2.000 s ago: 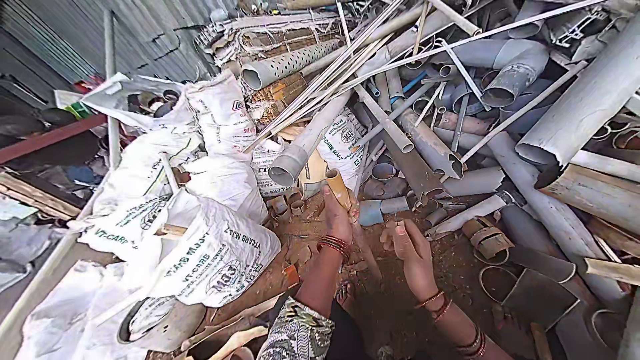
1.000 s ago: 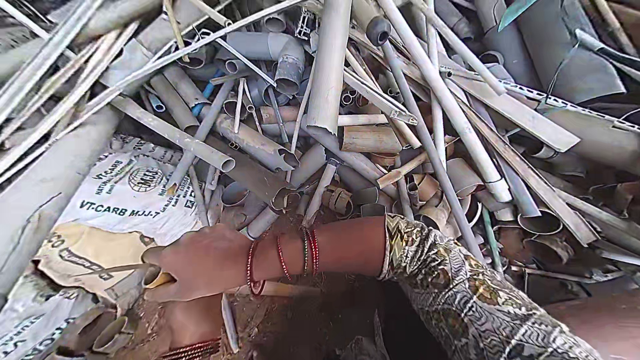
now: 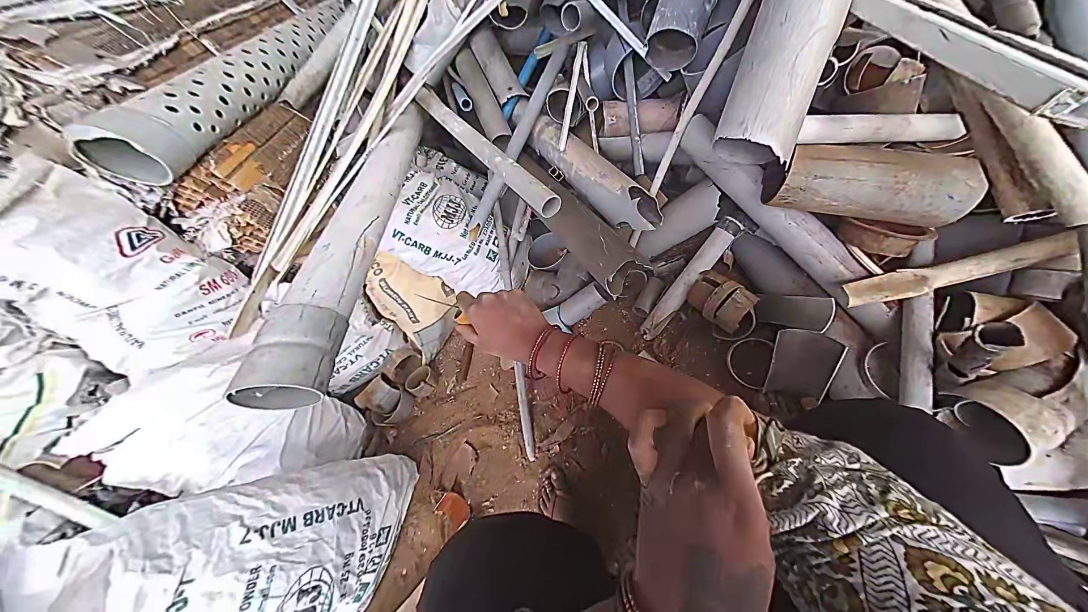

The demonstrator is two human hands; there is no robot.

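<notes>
My right hand (image 3: 503,325) reaches out to the left over the dirt floor, closed on a thin pointed tool (image 3: 461,318) with a yellowish handle; its exact kind is unclear. Red and gold-coloured bangles circle that wrist. My left hand (image 3: 697,459), blurred, comes up from the bottom edge, over the right forearm and beside the patterned sleeve (image 3: 858,501). Its thumb and fingers are spread, and nothing shows between them. Left of the right hand lies a tan printed bag (image 3: 404,293), with cut pipe rings (image 3: 391,391) on the ground below it.
A dense heap of grey plastic pipes (image 3: 586,174) rises ahead and right. White printed sacks (image 3: 212,544) lie left, beside a large grey pipe (image 3: 319,314) and a perforated pipe (image 3: 229,93). A thin rod (image 3: 523,412) lies on the floor, near my knees (image 3: 518,565).
Two seconds ago my left hand held a tan pipe piece; it is no longer seen there. My right arm has come across to the left, and my left hand now lies over it.
</notes>
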